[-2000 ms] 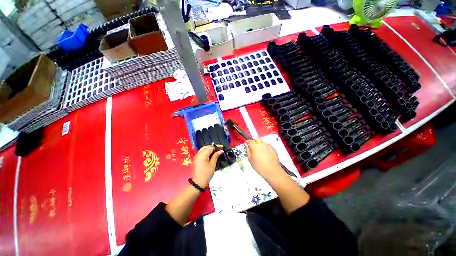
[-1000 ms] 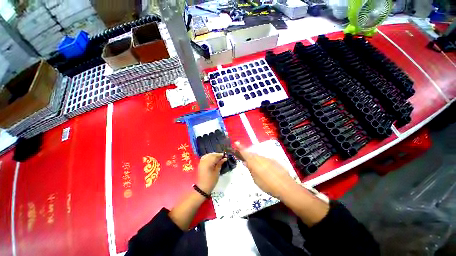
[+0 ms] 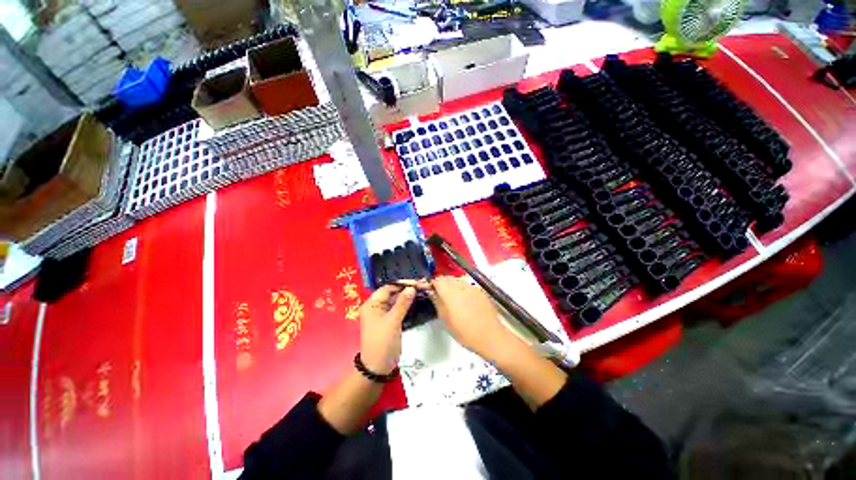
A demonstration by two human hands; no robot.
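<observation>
The blue bin (image 3: 359, 246) stands in front of me with several black tubes (image 3: 398, 263) side by side in it. My left hand (image 3: 383, 317) and my right hand (image 3: 454, 307) meet at the bin's near edge, fingertips pinched together over the tube ends. A small fitting seems to be between the fingertips, too small to make out. The hammer (image 3: 491, 287) lies slanted on the patterned cloth (image 3: 436, 358), right of the bin, with its head up near the bin. My right hand is off it.
A white tray (image 3: 438, 198) with rows of small black caps lies beyond the bin. Long rows of black tubes (image 3: 648, 178) cover the right side. A metal post (image 3: 355, 122) stands behind the bin. Cardboard boxes (image 3: 58, 173) and stacked trays are at back left, a green fan (image 3: 695, 21) at back right.
My right hand has let go of the hammer, which now lies on the cloth, and has moved left to meet my left hand at the tube ends.
</observation>
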